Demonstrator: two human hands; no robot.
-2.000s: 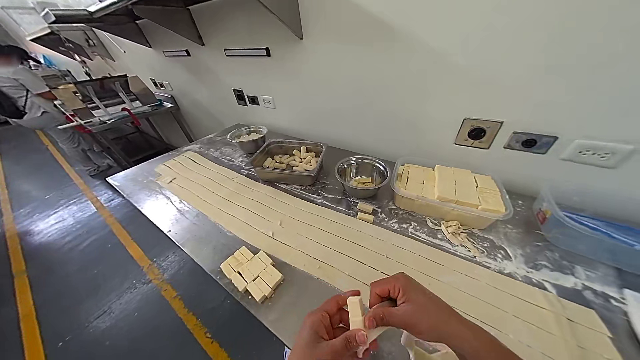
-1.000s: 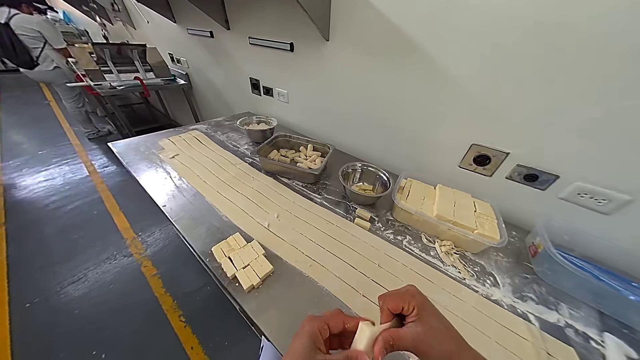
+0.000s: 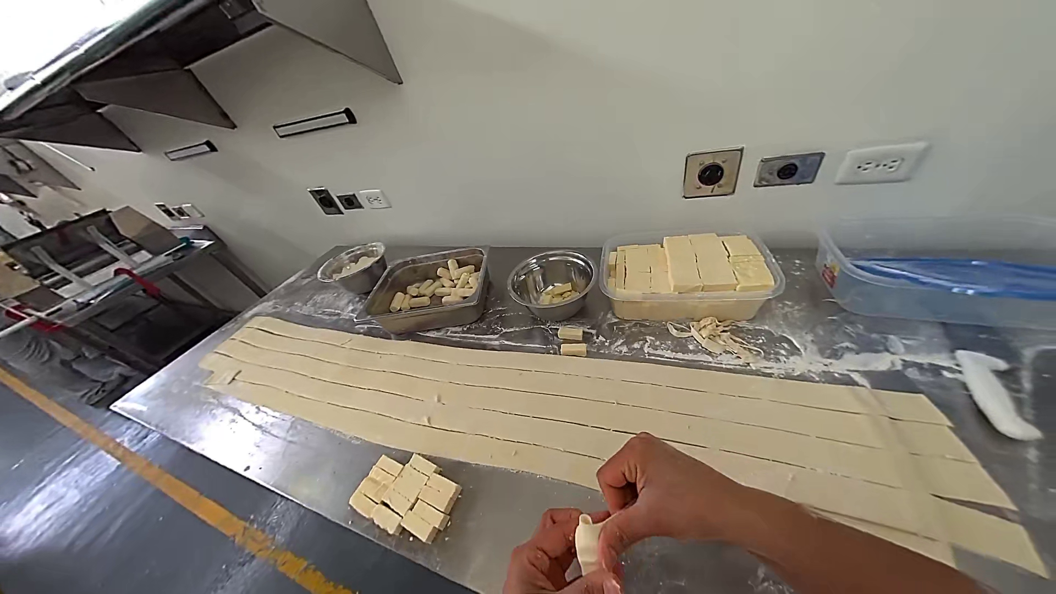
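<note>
My left hand (image 3: 554,554) and my right hand (image 3: 652,499) meet low in the view, both gripping a small piece wrapped in dough (image 3: 587,540); what the dough covers is hidden. Just beyond them lies a long sheet of dough (image 3: 495,396), cut lengthwise into strips. Left of my hands, blocks of what looks like cheese (image 3: 408,495) sit close together on the steel table (image 3: 495,516). Two small pale pieces (image 3: 572,350) lie between the dough and a steel bowl (image 3: 551,285).
Along the wall stand a small steel bowl (image 3: 353,268), a steel pan of short pale rolls (image 3: 429,293), a plastic tub of pale blocks (image 3: 693,272) and a clear container (image 3: 940,280). Dough scraps (image 3: 716,337) and a white-handled tool (image 3: 994,396) lie on the floured table.
My hands have stayed together on the wrapped piece, turning and pressing it. The view has swung, and the person seen earlier at the far left is largely out of frame.
</note>
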